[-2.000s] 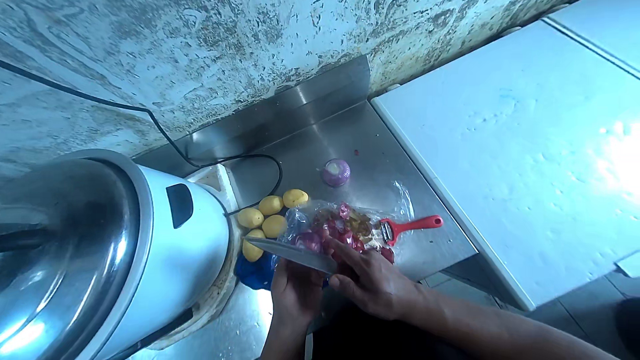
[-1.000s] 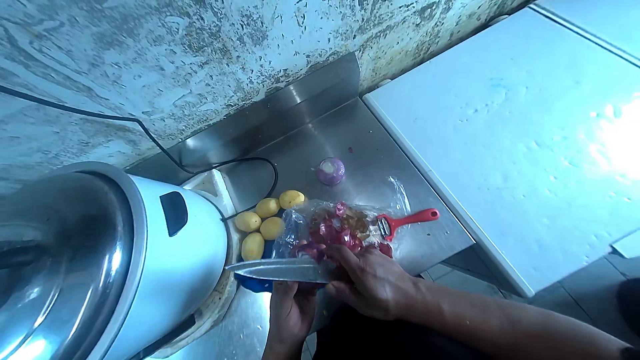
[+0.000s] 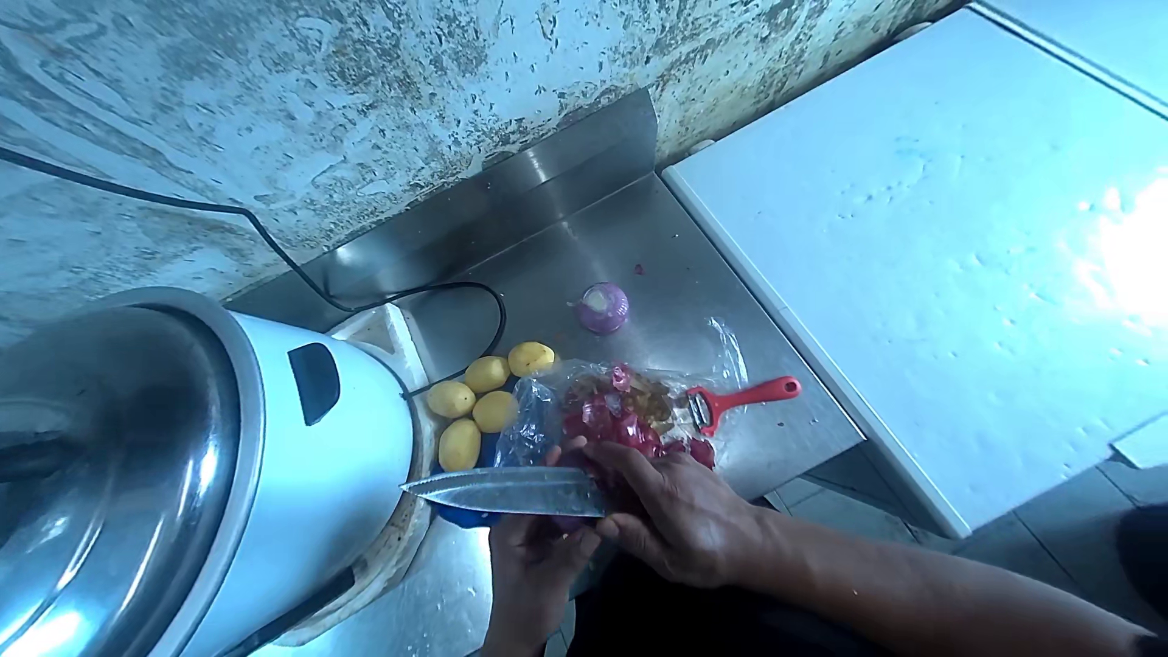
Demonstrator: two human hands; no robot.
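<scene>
My right hand (image 3: 684, 520) grips a kitchen knife (image 3: 520, 492), its blade pointing left over my left hand (image 3: 538, 557). The left hand holds a purple onion, mostly hidden by the blade and fingers. Just beyond the hands, red onion skins (image 3: 630, 429) and brown peelings (image 3: 652, 401) lie on a clear plastic bag (image 3: 529, 424). A red-handled peeler (image 3: 753, 395) rests at the right side of the bag. Another purple onion (image 3: 603, 307) sits farther back on the steel counter (image 3: 657, 338). Several peeled potatoes (image 3: 459, 445) lie left of the bag, by something blue.
A large white cooker (image 3: 328, 474) with a metal lid (image 3: 109, 456) stands at left on a worn base. A black cable (image 3: 246, 214) runs from the wall side to the counter. A steel backsplash (image 3: 547, 201) borders the stained wall, and a white chest-like surface (image 3: 922, 246) adjoins at right.
The knife has gone from slanting across my left hand to lying nearly level above it. Both hands stay close together near the skins.
</scene>
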